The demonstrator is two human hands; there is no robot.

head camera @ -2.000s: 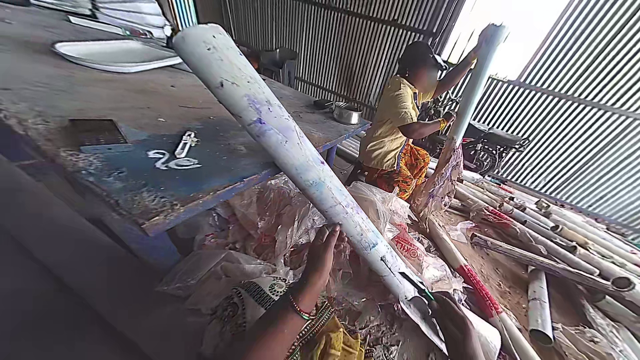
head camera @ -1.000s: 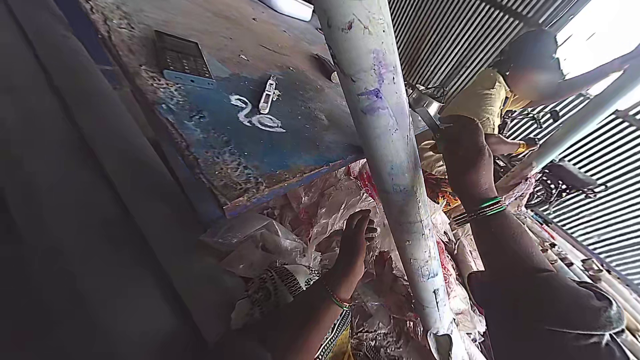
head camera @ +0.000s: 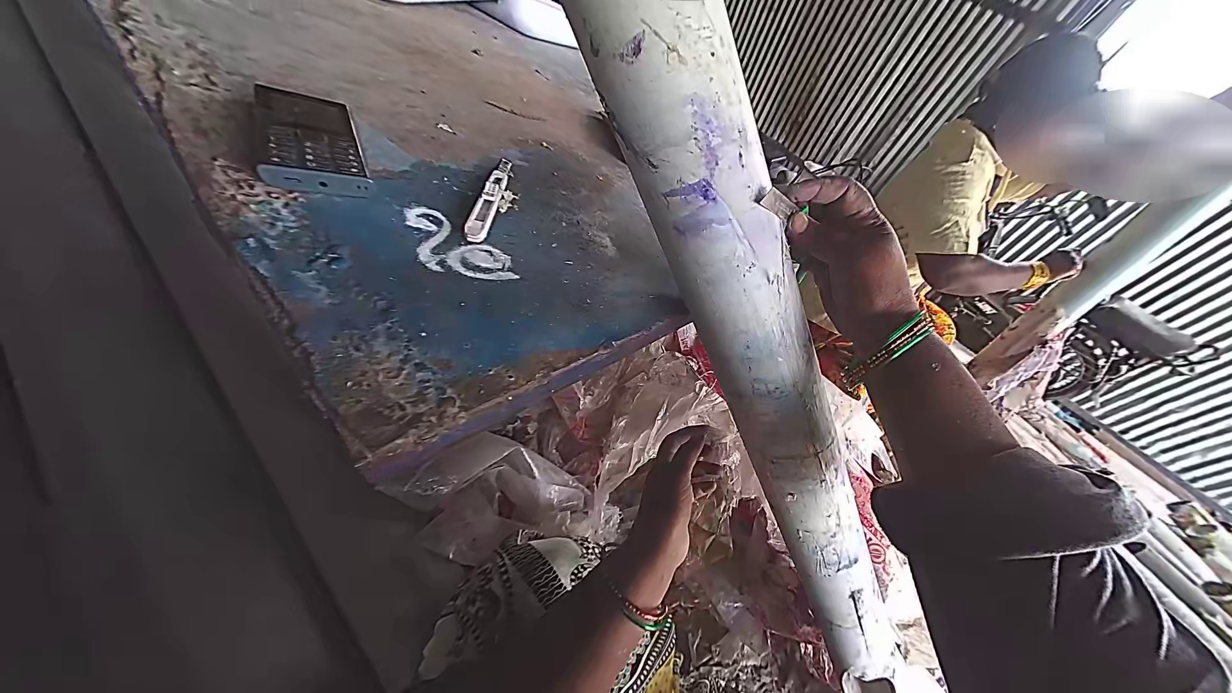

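A long whitish tube, stained with purple and scuffed, slants from the top of the view down to the lower right. My right hand pinches a small flat metal blade, whose edge meets the tube's right side. A bit of green shows at the fingers. Left of the tube's lower half is my left hand, its fingers loosely apart with nothing seen in them; whether it touches the tube I cannot tell.
A worn blue-brown table bears a keypad phone and nail clippers. Crumpled plastic film lies below its edge. At right a person in a yellow shirt holds another tube; a motorcycle and more tubes are beyond.
Two seconds ago my right hand was at the tube's lower end; now it is higher up, on the right side. My left hand has come off the tube's middle. The view has tilted and shifted.
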